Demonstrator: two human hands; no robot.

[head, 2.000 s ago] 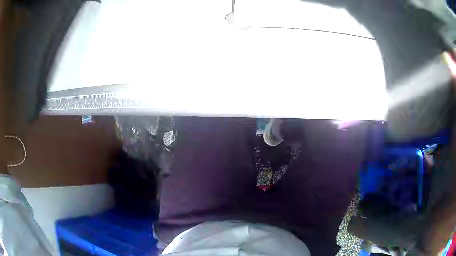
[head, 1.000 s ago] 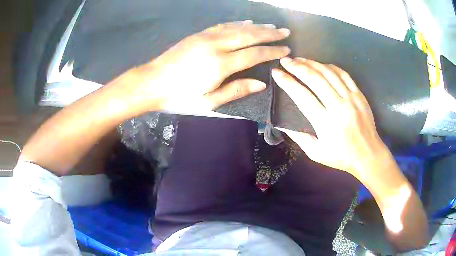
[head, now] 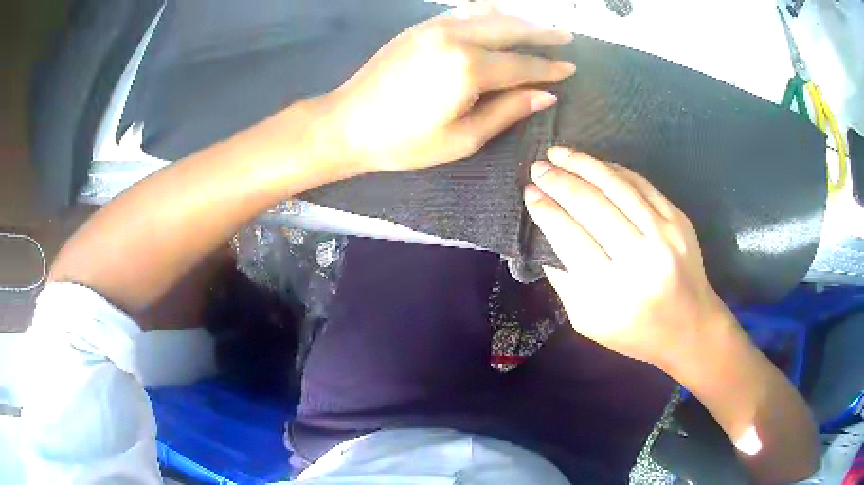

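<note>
A dark woven fabric (head: 445,201) lies spread across the white table, with a raised seam (head: 527,204) running from its near edge up between the hands. My left hand (head: 436,90) lies palm down on the fabric left of the seam, its fingertips at the upper part of the seam. My right hand (head: 621,246) rests on the right side, fingertips on the seam lower down. Neither hand clearly pinches the cloth. The fabric under both palms is hidden.
Snips with green and yellow handles (head: 830,128) lie at the table's right. A ruled strip (head: 128,182) runs along the table's front left edge. Blue plastic crates or stools (head: 223,436) stand below on both sides. The wearer's lap in purple cloth (head: 407,350) is below the table.
Both hands and the fabric came into view after the first frame. Since the second, my left hand has moved up and slightly right, and my right hand's fingertips sit slightly lower on the seam.
</note>
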